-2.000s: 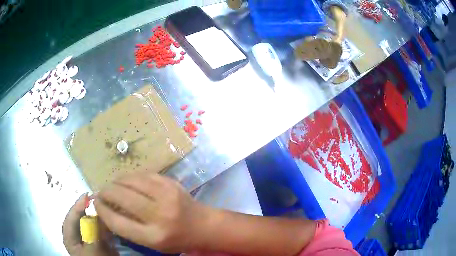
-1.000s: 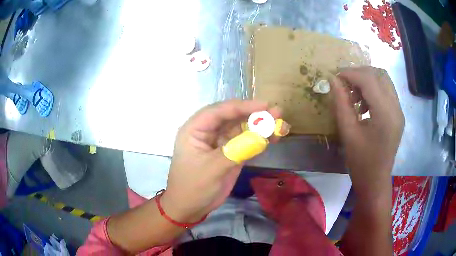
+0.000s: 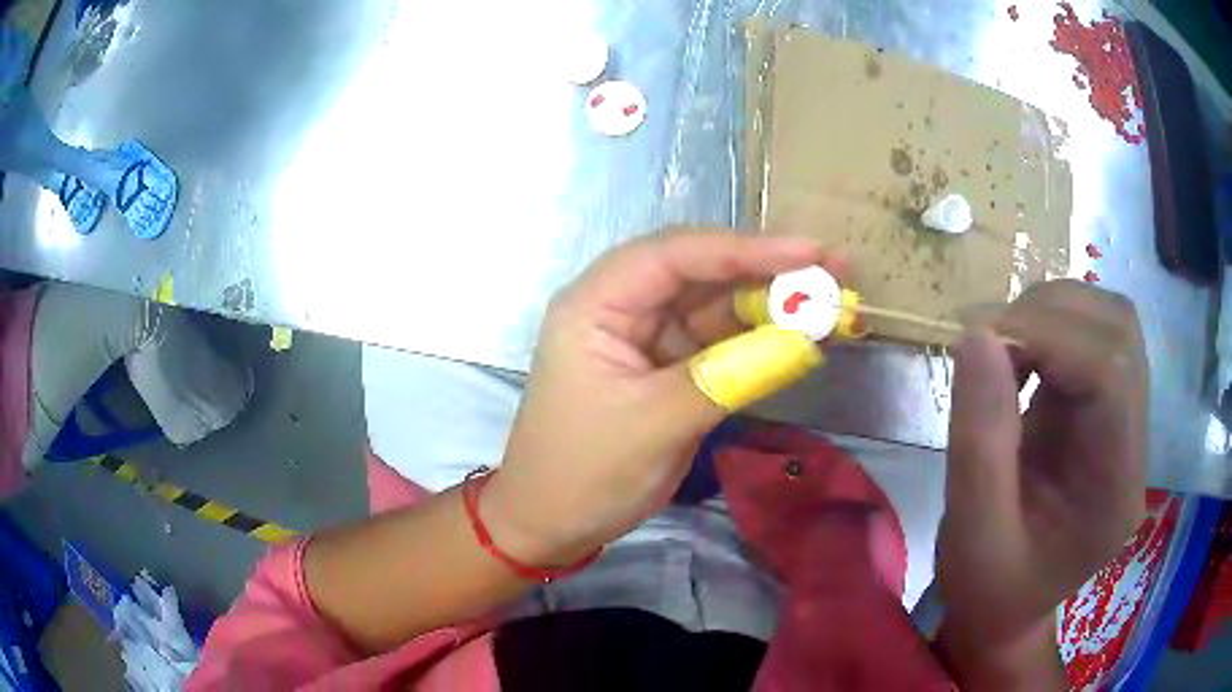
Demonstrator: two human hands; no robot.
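Observation:
My left hand [image 3: 649, 352], with yellow wraps on thumb and forefinger, holds a white disc [image 3: 805, 302] face up between those fingertips. The disc bears one red mark. My right hand [image 3: 1047, 446] pinches a thin pale stick [image 3: 912, 319]; its far end reaches the right edge of the disc, but whether it touches is unclear. A small white lump [image 3: 947, 214] stands on the stained cardboard pad [image 3: 838, 149] behind my hands. A disc with two red marks [image 3: 616, 108] lies left of the pad, with another white disc [image 3: 586, 60] behind it.
Red pieces [image 3: 1097, 68] lie at the back right beside a dark flat rectangular thing [image 3: 1173, 149]. Doll feet in blue flip-flops [image 3: 146, 191] lie at far left. A blue bin of red parts [image 3: 1115, 608] is at lower right. Another person's sleeve [image 3: 16, 392] shows at the left edge.
My right hand has moved from beside the white lump down and towards the front, and the stick now shows by the disc. My left hand still holds the disc. The view has shifted.

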